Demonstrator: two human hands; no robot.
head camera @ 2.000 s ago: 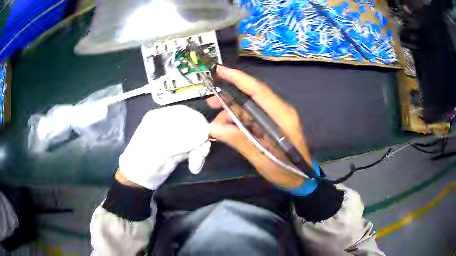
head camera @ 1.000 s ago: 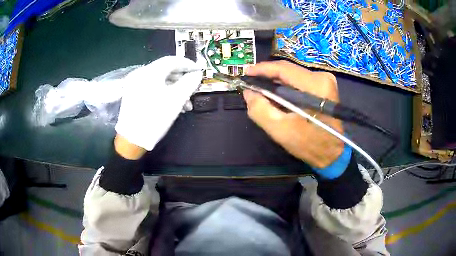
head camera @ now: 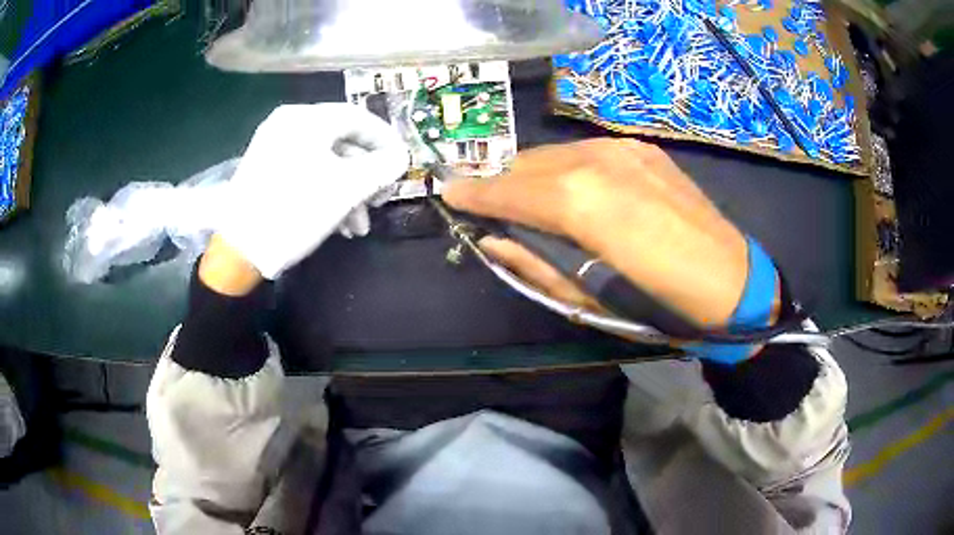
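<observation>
A white square housing [head camera: 356, 82] lies open on the black mat, with a green circuit board [head camera: 476, 117] and thin wires inside. My left hand [head camera: 314, 183], in a white glove, is at the housing's left side, fingertips pinched over its lower left part; what they pinch cannot be made out. My bare right hand [head camera: 617, 209] holds the black soldering iron [head camera: 554, 256] from above, with the fingertips at the housing's lower edge. A pale solder tube [head camera: 523, 292] runs along the iron. The iron's tip is hard to make out.
The clear fume hood [head camera: 408, 37] hangs over the housing's back edge. A cardboard tray [head camera: 680, 134] of blue components stands at the right back, a dark rod across it. A bagged cord [head camera: 136, 225] lies left. Another component tray [head camera: 23, 146] shows at the far left.
Since two seconds ago the right hand has turned to a flatter hold on the iron. The left hand has moved up to the housing's left side. The housing appears straighter in view.
</observation>
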